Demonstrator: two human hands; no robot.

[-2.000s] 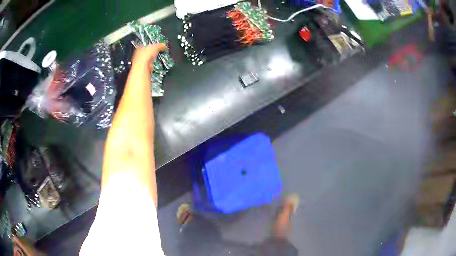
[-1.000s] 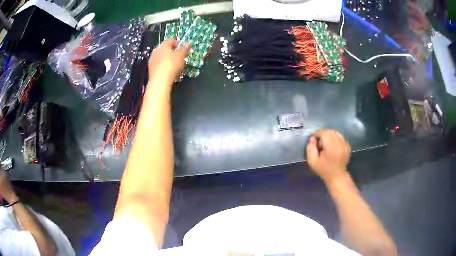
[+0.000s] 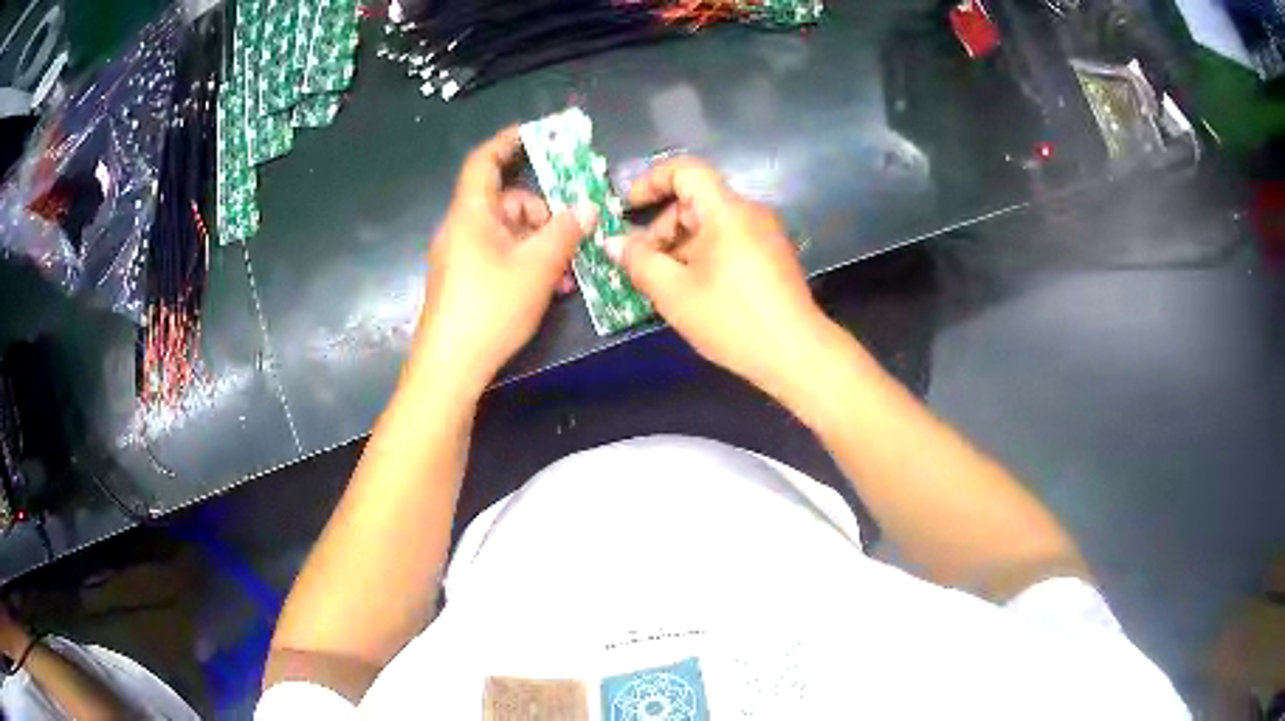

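Note:
A green and white PCB panel is held upright in the picture, slightly tilted, above the bench mat's front part. My left hand grips its left side between thumb and fingers. My right hand pinches its right side at about mid-height. The fingertips cover parts of the panel. A stack of bare PCB panels lies on the mat at the upper left, away from both hands.
A cable bundle with orange ends and a plastic bag lie left. Finished assemblies lie at the top. A dark soldering station stands right. Another person's arm shows at the lower left.
My left hand has come back from the panel stack to the front of the bench. Both hands now hold a panel between them. The view has shifted.

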